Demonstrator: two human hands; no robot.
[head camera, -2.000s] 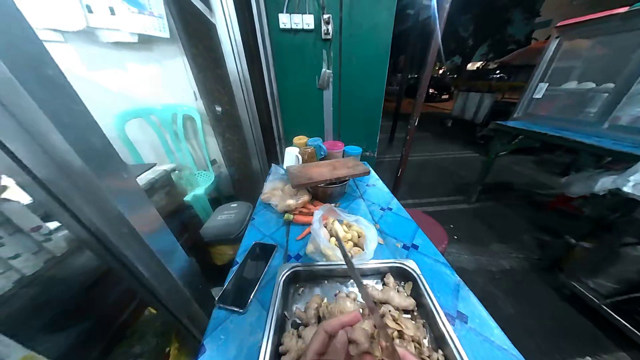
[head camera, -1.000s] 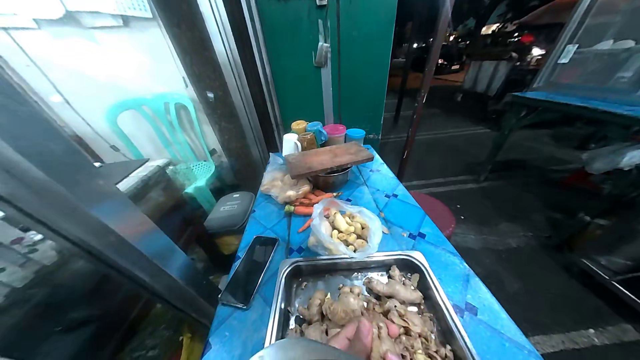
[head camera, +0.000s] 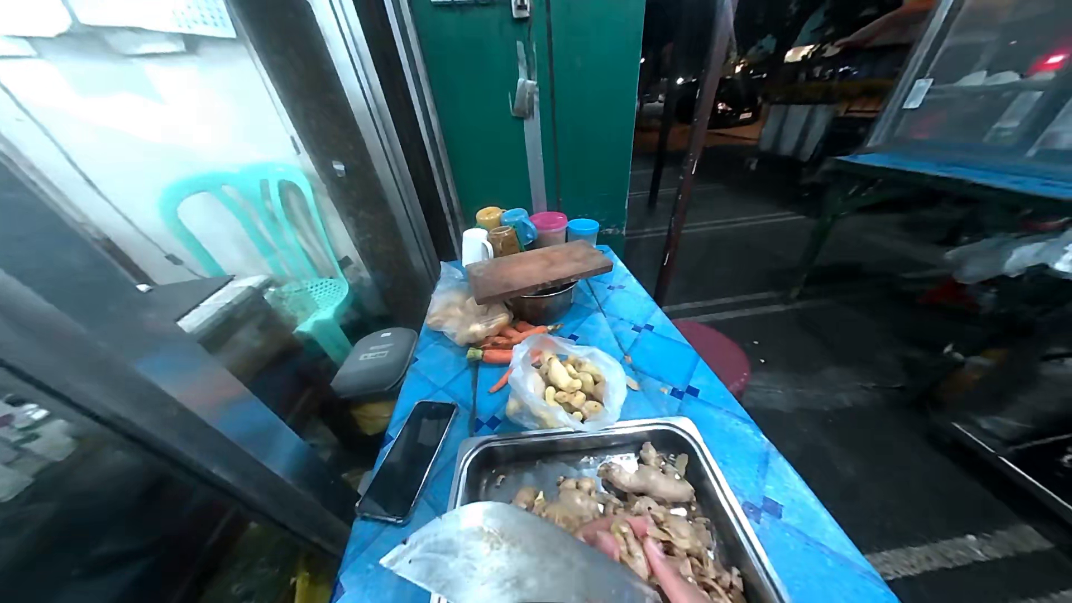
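Note:
At the bottom centre, the fingers of my left hand (head camera: 615, 536) pinch a piece of ginger (head camera: 632, 548) over a rectangular stainless steel tray (head camera: 720, 477). Whole ginger roots (head camera: 649, 481) and a heap of brown peelings (head camera: 687, 532) lie in the tray. A broad knife blade (head camera: 502, 553) crosses its near left part, tip to the left; its handle is out of view. My right hand is not in view. Beyond the tray's far rim, an open plastic bag (head camera: 615, 385) holds peeled ginger pieces (head camera: 569, 381).
A smartphone (head camera: 410, 461) lies left of the tray on the blue table covering (head camera: 779, 494). Farther back are carrots (head camera: 498, 355), a tied bag (head camera: 461, 314), a wooden board (head camera: 540, 270) on a metal bowl (head camera: 544, 303), and several cups (head camera: 550, 226). A red stool (head camera: 716, 356) stands at the right.
The knife has swung from pointing away over the tray to lying across its near left part, its broad side showing. The view has shifted somewhat.

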